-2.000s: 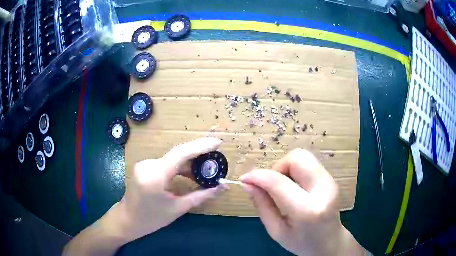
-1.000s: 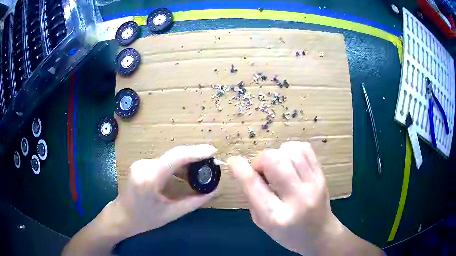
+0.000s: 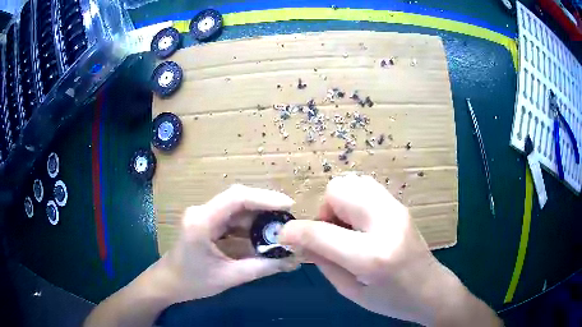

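My left hand [image 3: 220,239] grips a black wheel [image 3: 262,235] with a pale hub between thumb and fingers, above the near edge of the cardboard sheet [image 3: 223,147]. My right hand [image 3: 364,243] pinches a cotton swab [image 3: 273,248], of which only the white end shows, against the lower part of the wheel's face. The right fingertips cover part of the wheel and the rest of the swab. Dark and pale crumbs [image 3: 313,115] lie scattered on the middle of the cardboard.
Several finished-looking wheels [image 3: 167,131] stand along the cardboard's left side. Pale discs [image 3: 53,165] lie far left, below a clear tray [image 3: 48,57]. Right of the cardboard are a thin metal tool [image 3: 480,153], a pale-handled tool [image 3: 538,179], a slotted board [image 3: 542,70] and blue-handled nippers [image 3: 565,137].
The swab end has moved from the wheel's upper right rim to the lower part of its face. The right hand now overlaps the wheel. The view has shifted slightly.
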